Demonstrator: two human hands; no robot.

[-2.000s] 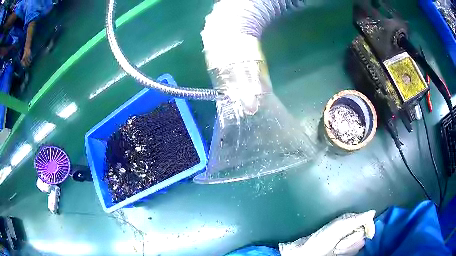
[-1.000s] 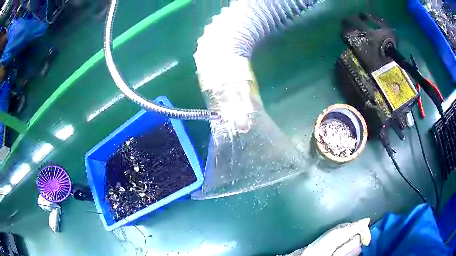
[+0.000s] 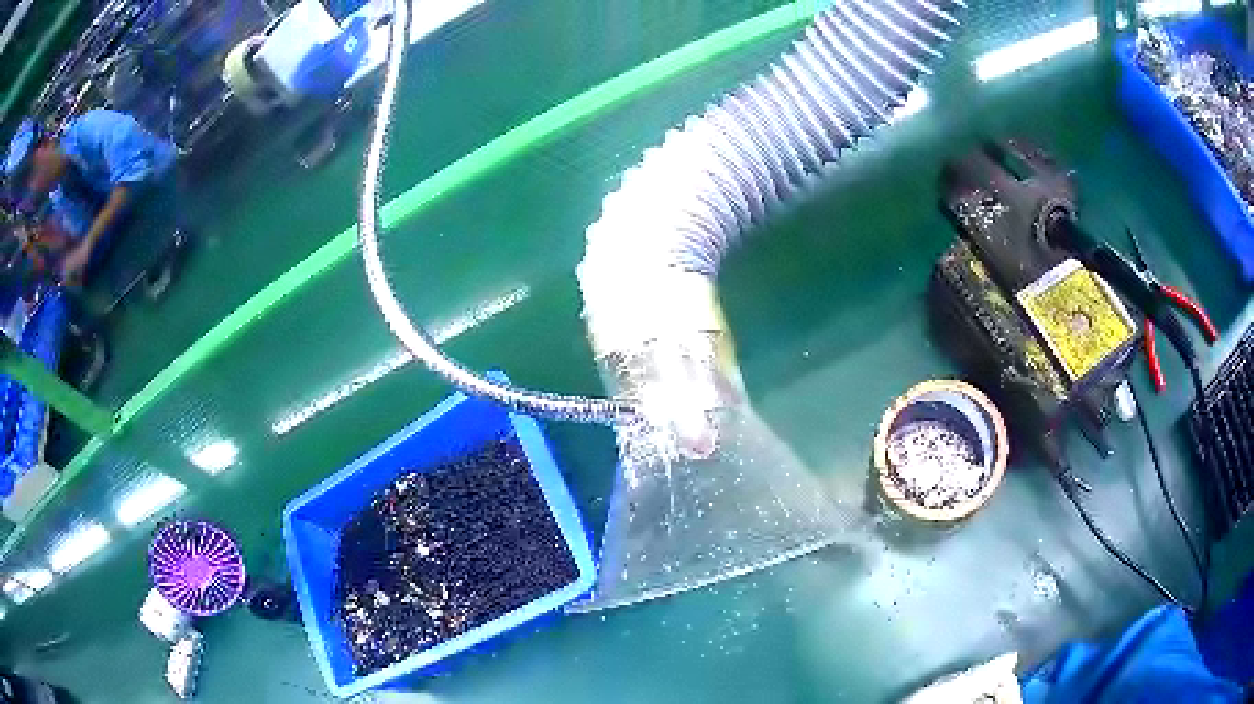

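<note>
My right hand, in a white glove (image 3: 974,684), is cut off by the bottom edge at the right, with a blue sleeve beside it. Only the cuff part shows; its fingers are hidden below the picture. My left hand is not in view. Nearest in front are a blue bin (image 3: 314,578) of small black pieces with some pale bits, and a clear extraction funnel (image 3: 715,530) on a ribbed hose. A tan-rimmed round pot (image 3: 1000,475) of silvery scraps stands right of the funnel.
A grimy soldering station (image 3: 1004,323) with a yellow sponge (image 3: 1080,319), red-handled pliers (image 3: 1155,360) and black cables is at the right. A purple fan (image 3: 198,567) is at the left. A metal gooseneck (image 3: 378,282) arches over the bench. A person in blue (image 3: 117,151) is at the upper left.
The view has tilted up, so the bench things appear lower and more background shows. My gloved right hand has slid mostly out of the bottom edge. The blue patch at the bottom middle is gone.
</note>
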